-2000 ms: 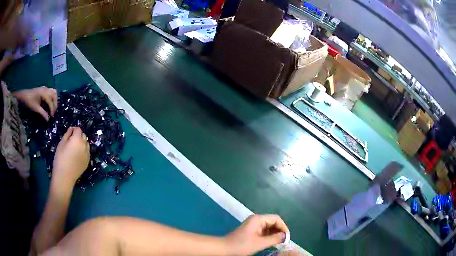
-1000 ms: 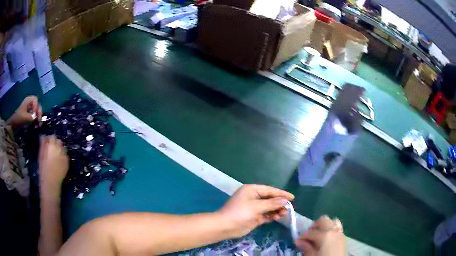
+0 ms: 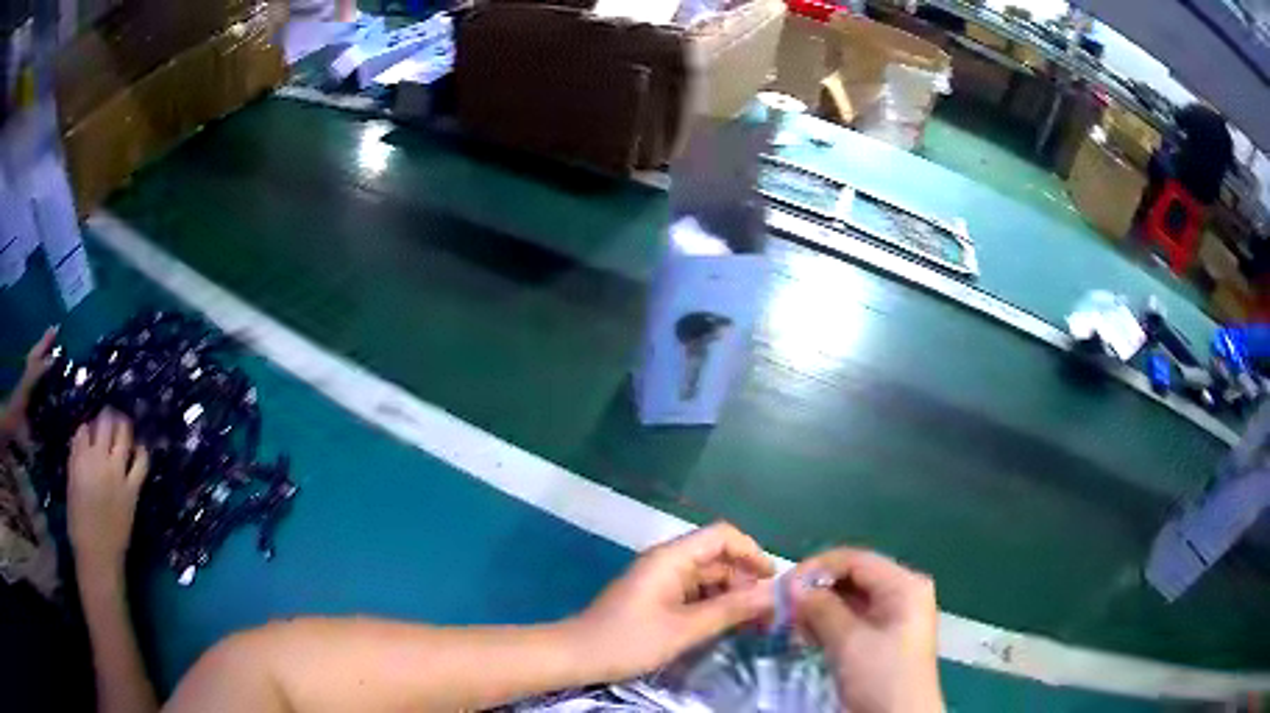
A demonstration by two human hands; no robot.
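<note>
My left hand (image 3: 683, 599) and my right hand (image 3: 871, 620) meet over the strap pile at the bottom centre. A small pale wrist strap (image 3: 783, 599) is pinched between the fingertips of both hands; its lower part is blurred. The strap pile (image 3: 627, 701), tangled and whitish, lies below and partly behind my hands. An open retail box (image 3: 685, 376) stands upright on the dark green belt beyond my hands, with a picture of a dark round-headed product on its front and its grey flap raised.
Another retail box (image 3: 1212, 522) is cut off at the right edge. A whitish strip (image 3: 502, 467) borders the belt. At left, another person's hands (image 3: 105, 481) touch a heap of black cables (image 3: 167, 404). Brown cartons (image 3: 557, 98) and a metal frame (image 3: 891, 230) are beyond the belt.
The retail box has moved left along the belt, and another has come in at right. My right hand has come into view and now meets my left at the strap.
</note>
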